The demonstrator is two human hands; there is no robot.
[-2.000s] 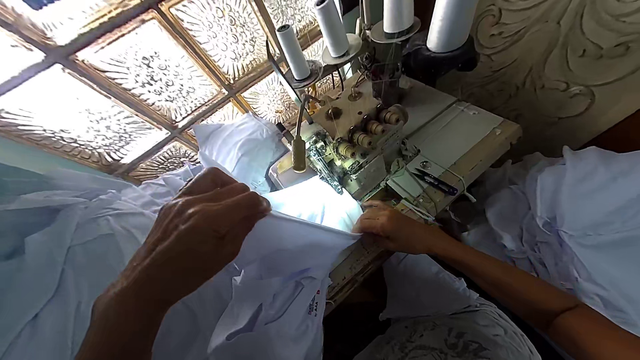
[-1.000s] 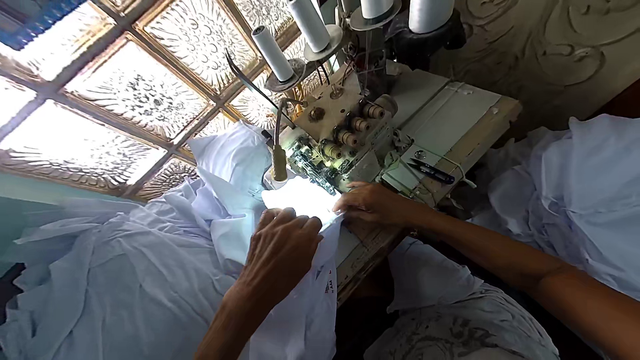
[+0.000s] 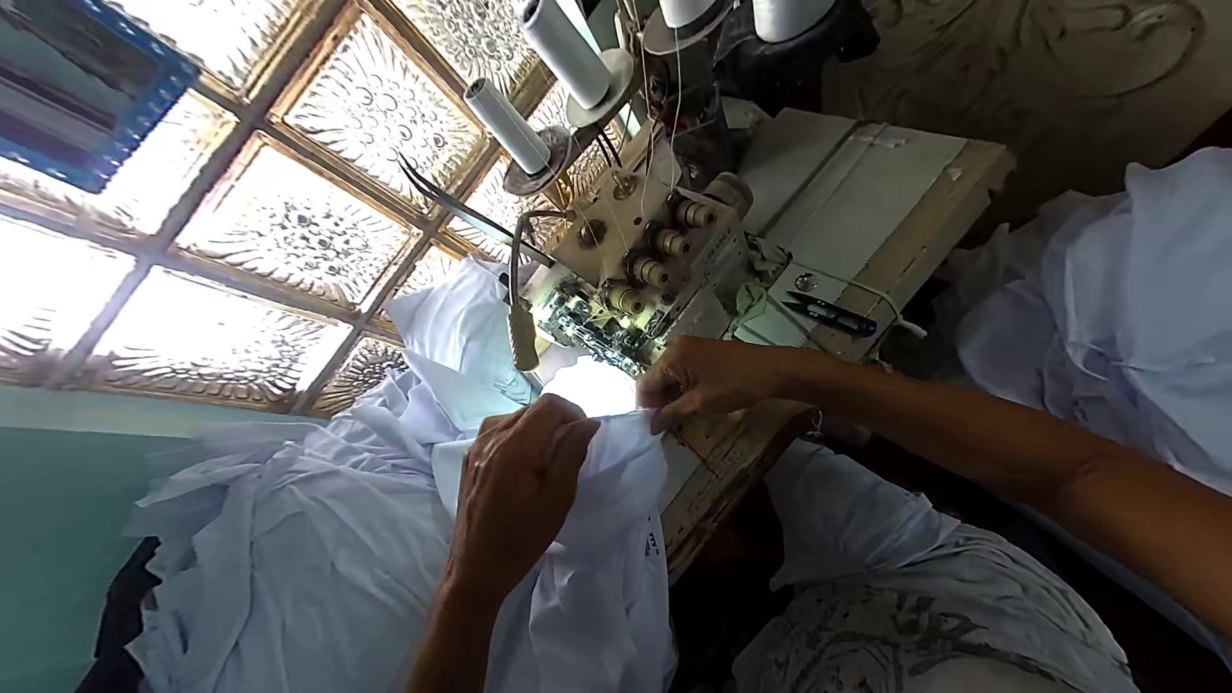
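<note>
My left hand point(image 3: 525, 486) pinches the upper edge of a white fabric piece point(image 3: 616, 539) that hangs down over the table's front edge. My right hand point(image 3: 698, 380) grips the same edge a short way to the right, close to the needle area of an overlock sewing machine point(image 3: 664, 241). Between both hands the edge runs fairly straight, just in front of the machine's brightly lit presser foot area. Glare hides the needle and the cloth there. Small writing shows on the hanging part of the fabric.
White fabric is heaped at the left point(image 3: 318, 539) and right point(image 3: 1136, 298). Thread cones point(image 3: 508, 127) stand behind the machine. Thread snips point(image 3: 833, 315) lie on the wooden table point(image 3: 866, 202). A lamp on a bent neck point(image 3: 523, 335) hangs left of the needle area, before a patterned glass window point(image 3: 308, 231).
Two seconds ago my hands held the edge stretched wide apart; my left hand has since come nearer my right, which stays by the machine. The view has shifted somewhat.
</note>
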